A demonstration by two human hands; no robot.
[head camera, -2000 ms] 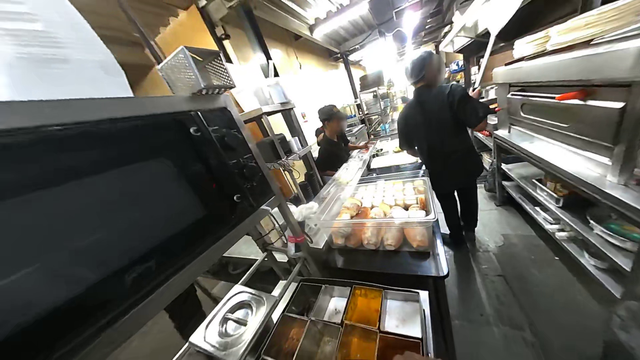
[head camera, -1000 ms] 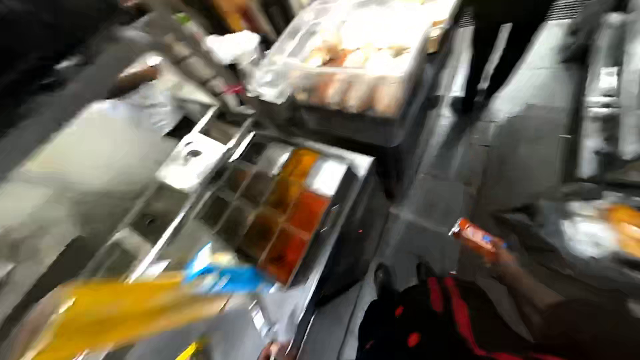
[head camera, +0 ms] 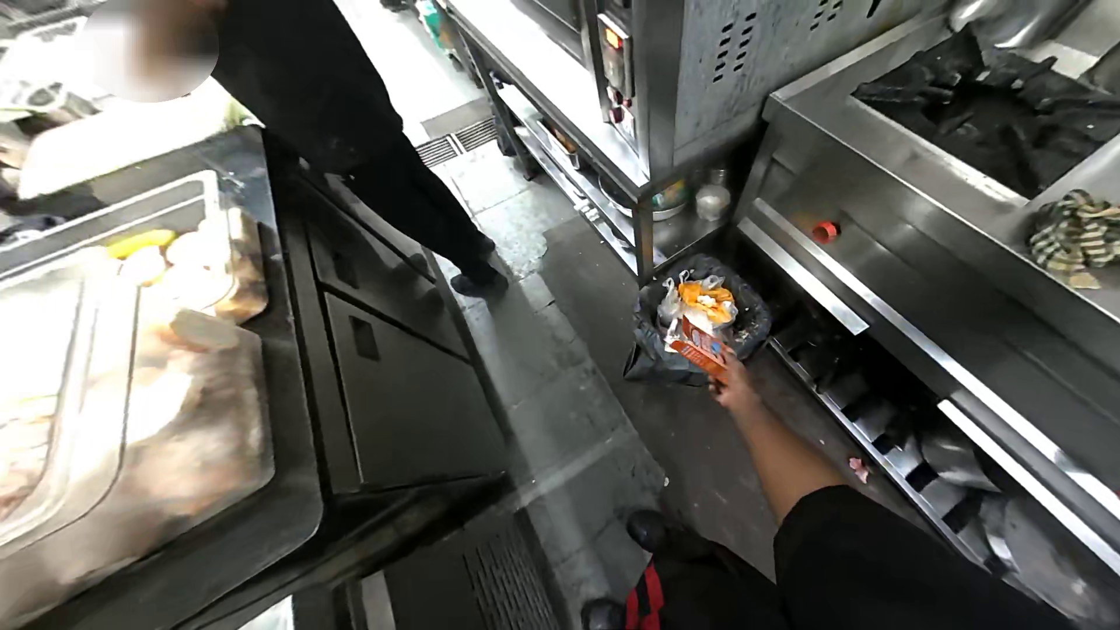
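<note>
My right hand [head camera: 731,385] reaches out from the lower right, its fingers closed on the near end of a red-orange printed carton [head camera: 700,348]. The far end of the carton overlaps the opening of a bin lined with a black plastic bag [head camera: 754,317]. Inside the bin lie crumpled clear plastic and an orange wrapper [head camera: 707,299]. Whether the carton touches this rubbish cannot be told. My left hand is out of the frame.
A co-worker in black [head camera: 306,87] stands at the upper left beside a dark counter [head camera: 293,420] with a clear food container [head camera: 267,394]. A steel rack [head camera: 645,236] rises behind the bin. A gas range [head camera: 884,227] with a checked cloth [head camera: 1081,232] is at right.
The view has swung right to the bin and range. My right hand, holding the carton over the floor a second ago, now has it at the bin.
</note>
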